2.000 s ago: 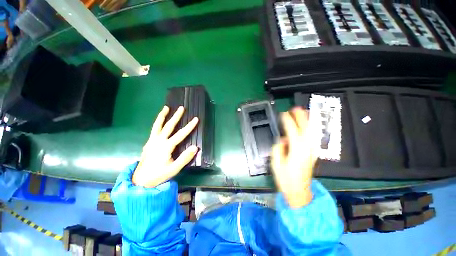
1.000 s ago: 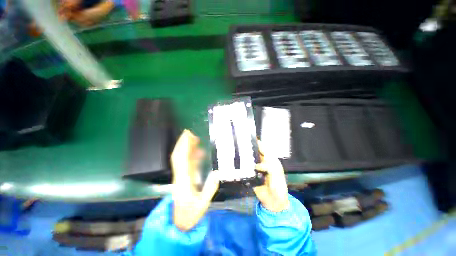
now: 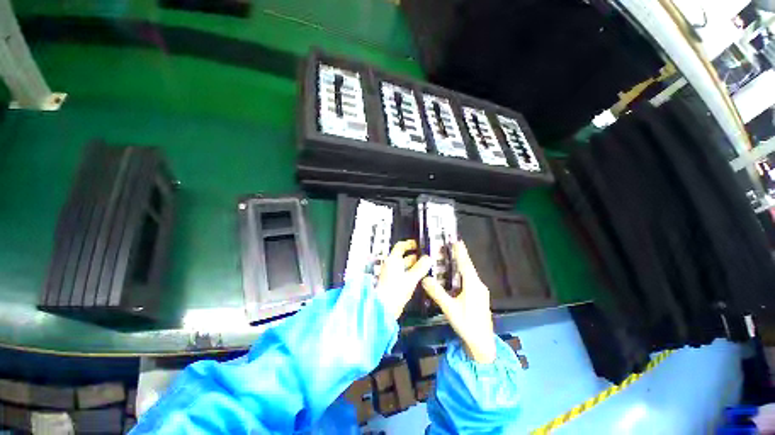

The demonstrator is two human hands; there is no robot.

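Observation:
A backed part [image 3: 441, 231], white-silver with dark marks, is held by both hands over the second pocket of the near foam tray [image 3: 531, 255]. My left hand [image 3: 398, 276] grips its left edge and my right hand [image 3: 466, 299] its right edge. Whether it touches the pocket floor cannot be told. Another white-silver part [image 3: 370, 234] lies in the leftmost pocket, partly covered by my left hand and sleeve. The black nest fixture [image 3: 282, 255] lies on the green mat left of the tray, its recess showing dark openings.
Stacked panels [image 3: 106, 229] stand at the left. Behind the near tray, a stacked tray [image 3: 374, 146] holds several white-silver parts. Tall black layers [image 3: 671, 212] fill the right side. A white post [image 3: 30, 72] stands at the far left. Brown-black bars [image 3: 395, 386] lie on the floor below the bench edge.
The held part has moved from in front of the body to over the tray's second pocket. The view has swung right. The small white piece seen on the tray earlier no longer shows.

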